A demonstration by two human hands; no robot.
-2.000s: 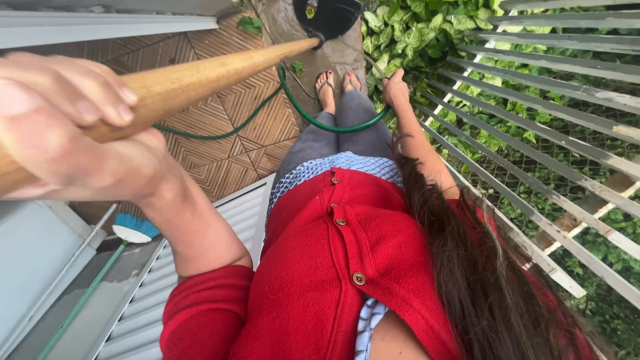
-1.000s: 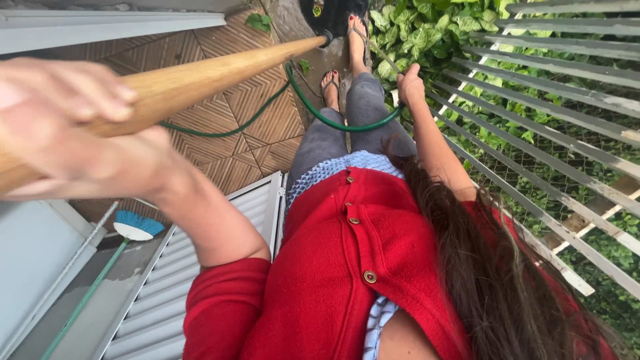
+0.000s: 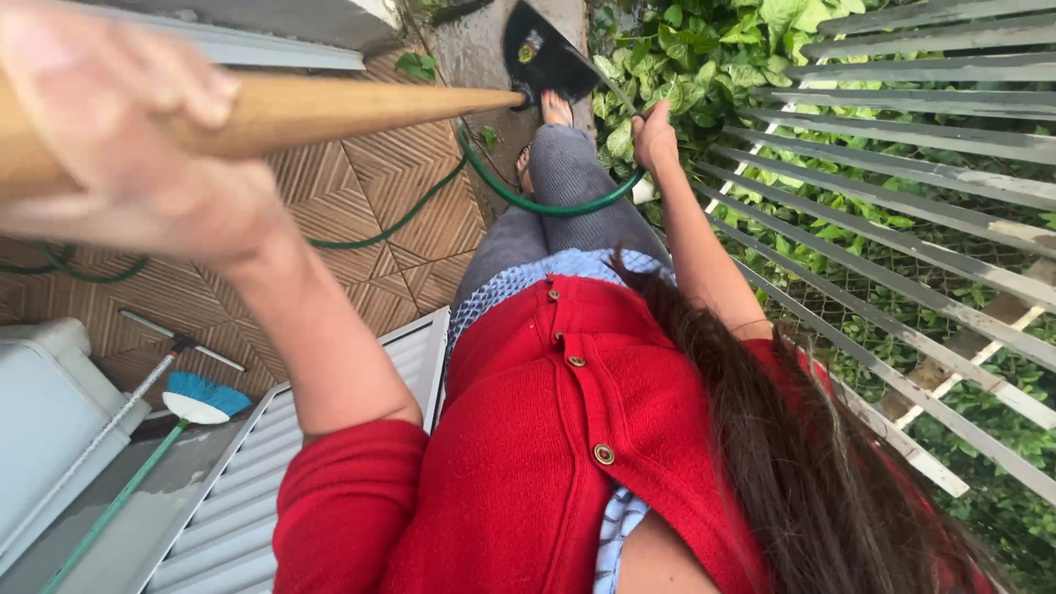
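My left hand (image 3: 148, 148), large and blurred at upper left, is closed around a thick wooden pole (image 3: 346, 115). The pole runs right to a broad black blade (image 3: 549, 62), like a shovel's, with a small yellow mark, low by my feet. My right hand (image 3: 656, 136), beside the leafy plants, grips the end of a green garden hose (image 3: 561, 208). The hose hangs in a loop across my legs. From that hand a thin pale line, water or a nozzle, I cannot tell which, reaches toward the blade. One foot (image 3: 555, 107) shows at the blade's near edge.
Slatted fence (image 3: 891, 194) on the right, with wire mesh behind it and leafy plants (image 3: 685, 74) beside it. Patterned brown tiles (image 3: 421, 206) lie left of my legs. A blue-bristled broom (image 3: 202, 400), a squeegee (image 3: 181, 342), a pale bin-like container (image 3: 49, 396) and a white louvred panel (image 3: 231, 511) stand lower left.
The black blade shows more fully and lies farther to the right than before. My feet have shifted, with one now at the blade's edge. Both hands keep their holds.
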